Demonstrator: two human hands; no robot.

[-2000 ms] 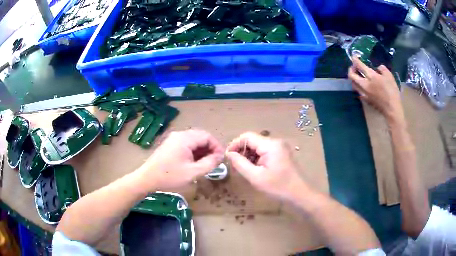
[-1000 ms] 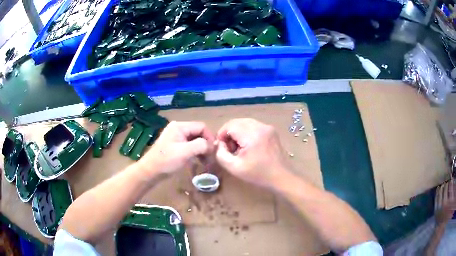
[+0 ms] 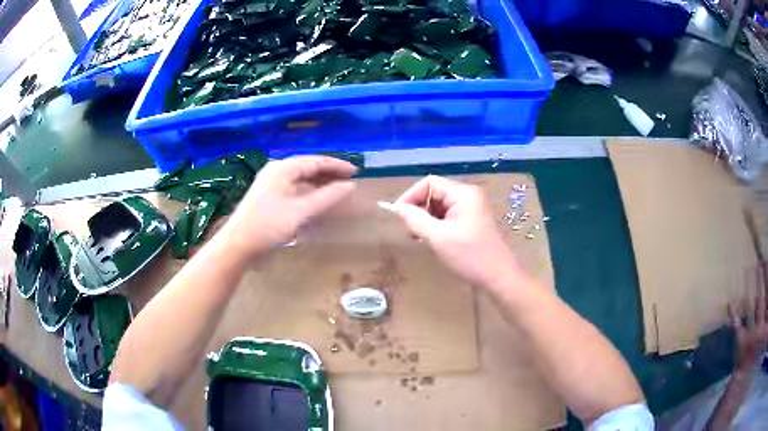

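My right hand [image 3: 446,220] pinches a small whitish piece [image 3: 387,206] between its fingertips, right of centre; a thin pale stick [image 3: 430,199] shows at its fingers. My left hand [image 3: 295,200] is raised and blurred at left of centre, its fingers apart, with nothing seen in it. A small white oval cup [image 3: 364,303] stands on the brown-stained cardboard below the hands. A glossy green housing [image 3: 268,358] with a silver rim lies in front of me, cut off by the lower edge.
More green housings [image 3: 122,244] are grouped at left. A blue bin [image 3: 337,114] full of green panels stands behind a pile of loose panels [image 3: 198,220]. Small silver bits [image 3: 518,206], cardboard [image 3: 682,244], a white bottle [image 3: 636,116] and a clear bag [image 3: 726,126] are at right, with another person's hand [image 3: 749,328].
My hands have moved apart, the left one up and left. The cup is now uncovered. The other person's hand has left the back right, where the white bottle now lies.
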